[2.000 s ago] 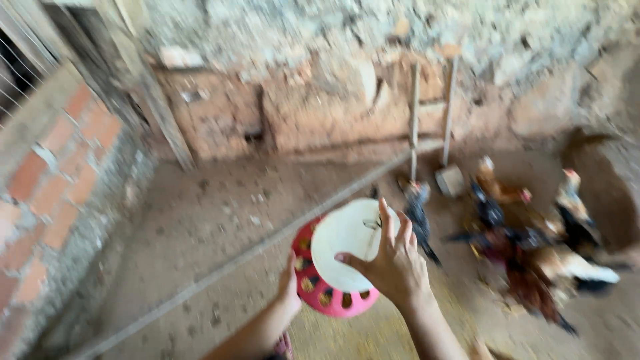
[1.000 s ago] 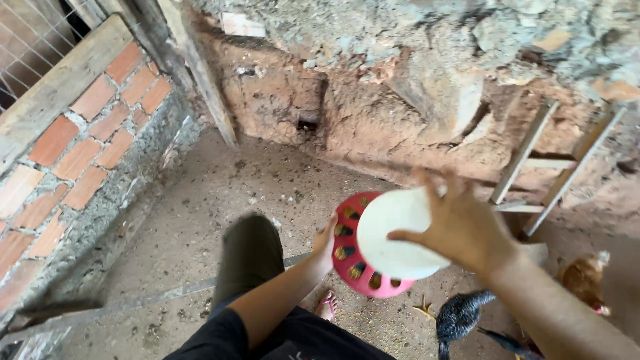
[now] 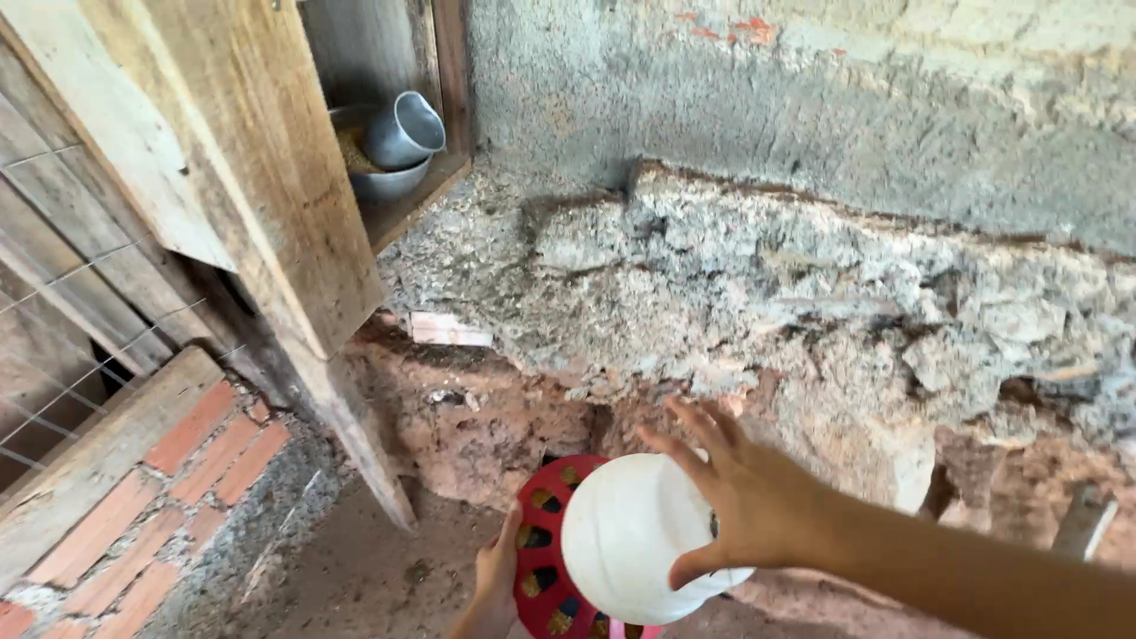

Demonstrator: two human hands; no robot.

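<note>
A poultry feeder with a white plastic jar [image 3: 621, 537] and a red slotted tray base [image 3: 535, 561] is held at the bottom centre. Grain shows in several tray slots. My left hand [image 3: 499, 568] grips the tray's left rim, its lower part cut off by the frame. Over the jar's right side, my right hand [image 3: 741, 497] has its fingers spread, with the thumb against or close to the white plastic; whether it bears on the jar I cannot tell. Beyond, a metal jug [image 3: 406, 133] rests in a metal bowl [image 3: 390, 184] of grain on a wooden shelf.
A wooden post [image 3: 355, 435] and board [image 3: 257, 151] stand at the left, beside wire mesh [image 3: 62, 390] and a low brick wall [image 3: 133, 524]. A rough stone and earth wall [image 3: 692, 284] runs behind the feeder. At the right edge is part of a wooden ladder [image 3: 1084, 524].
The view has swung up and left, bringing the shelf, bowl and jug into sight, while the chickens have left it. My hands stay at the feeder.
</note>
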